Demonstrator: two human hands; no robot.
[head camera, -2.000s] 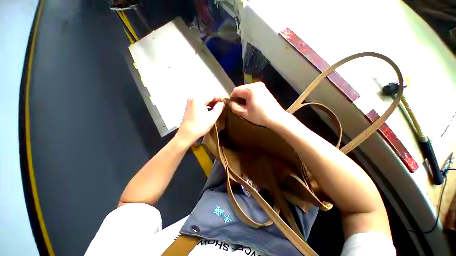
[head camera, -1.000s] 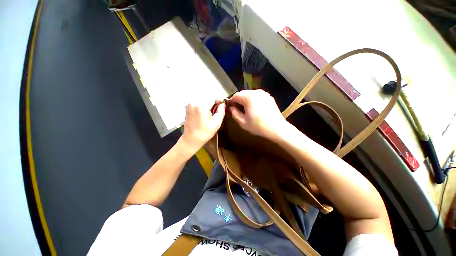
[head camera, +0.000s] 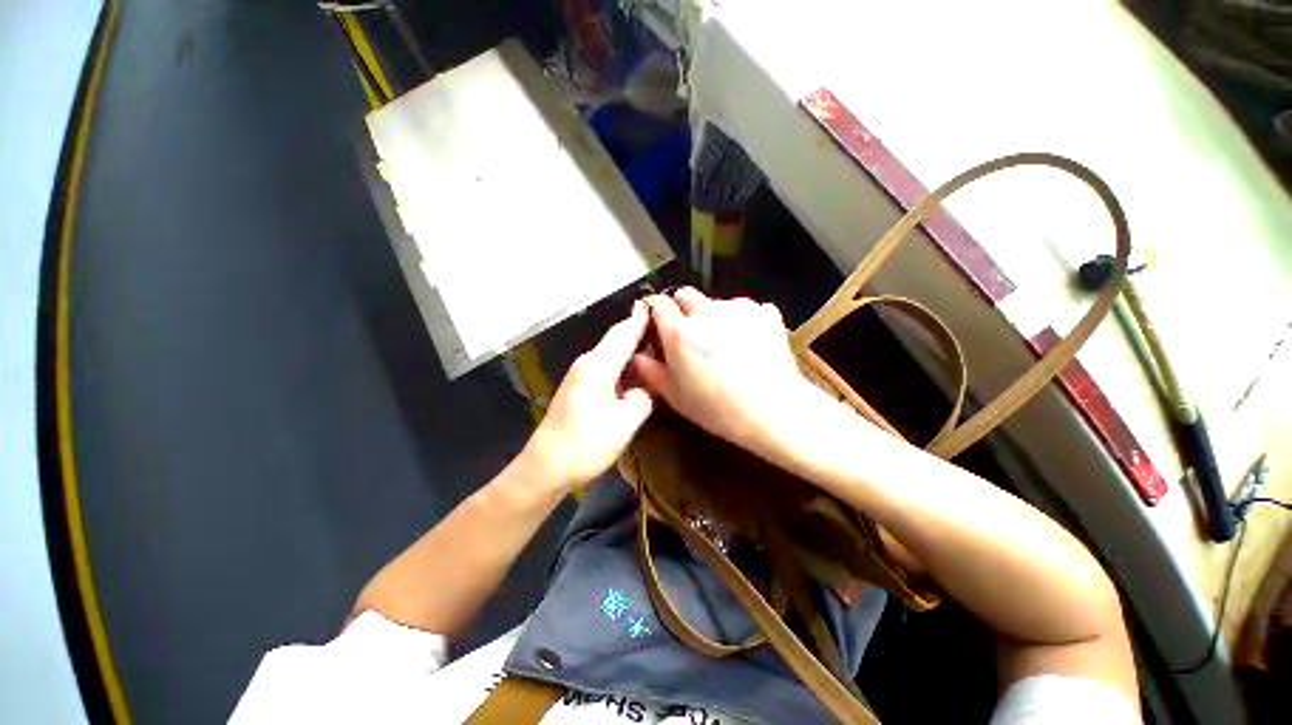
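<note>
A brown handbag (head camera: 737, 489) rests on my aproned lap with its mouth towards me. My left hand (head camera: 592, 411) and my right hand (head camera: 723, 371) meet at the far end of the bag's top edge and pinch it between their fingertips. The fingers hide the pinched spot. One long tan handle (head camera: 1051, 159) loops over the bench edge at the right, with a smaller loop inside it. Another handle hangs down over the front of the apron (head camera: 595, 602).
A white bench (head camera: 978, 85) runs along the right, with red strips (head camera: 907, 191) near its edge. A hammer (head camera: 1162, 368) lies on it, beside a small metallic tool with black cord (head camera: 1253, 484). A white board (head camera: 510, 198) is ahead left, above the dark floor (head camera: 255, 354).
Both hands have moved slightly down towards me and closer together with the bag edge. The bag mouth looks narrower, and more of the white board's near edge shows.
</note>
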